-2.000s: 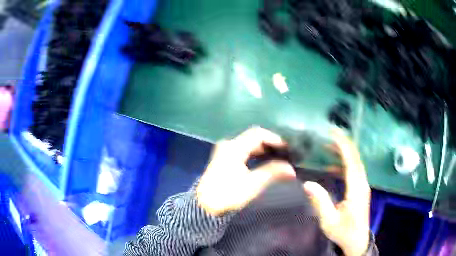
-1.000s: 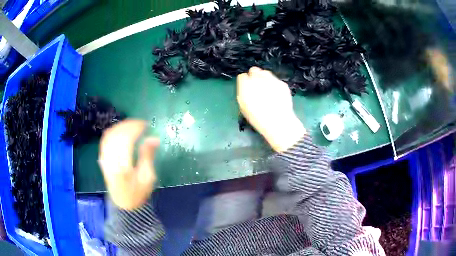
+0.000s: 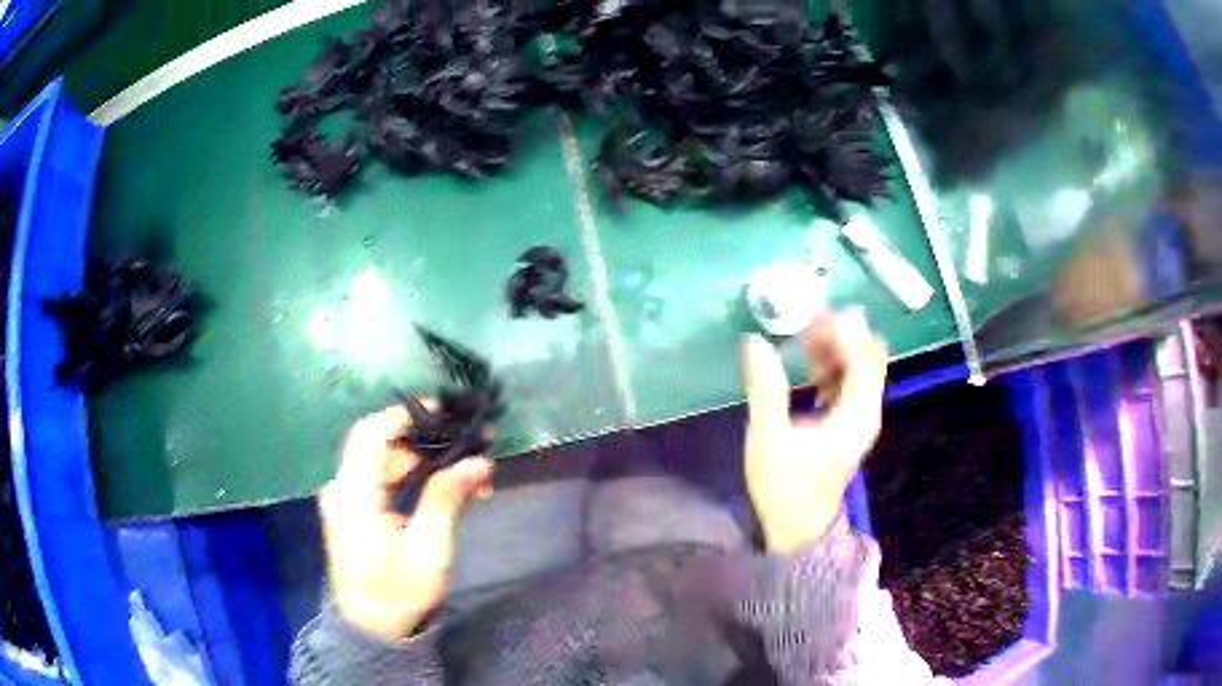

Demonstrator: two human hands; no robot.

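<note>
My left hand (image 3: 395, 516) holds a black spiky hair piece (image 3: 456, 409) in its fingertips at the table's front edge. My right hand (image 3: 811, 429) is just in front of the white glue bottle (image 3: 784, 298), blurred, with fingers and thumb apart; I cannot tell whether it touches the bottle. A small curved hair section (image 3: 541, 283) lies alone on the green table (image 3: 241, 268). A heap of hair parts (image 3: 724, 94) covers the far side. Joined hair pieces (image 3: 127, 319) lie at the table's left.
A blue bin (image 3: 60, 402) stands at the left edge. A white stick (image 3: 887, 263) lies right of the bottle. A lower crate (image 3: 958, 536) with dark reddish-brown pieces is below the table at right. A thin raised strip (image 3: 934, 228) crosses the table's right side.
My left hand now has a black spiky piece in its fingers. My right hand has moved from the heap towards me, to the bottle. The small curved section now shows uncovered on the table.
</note>
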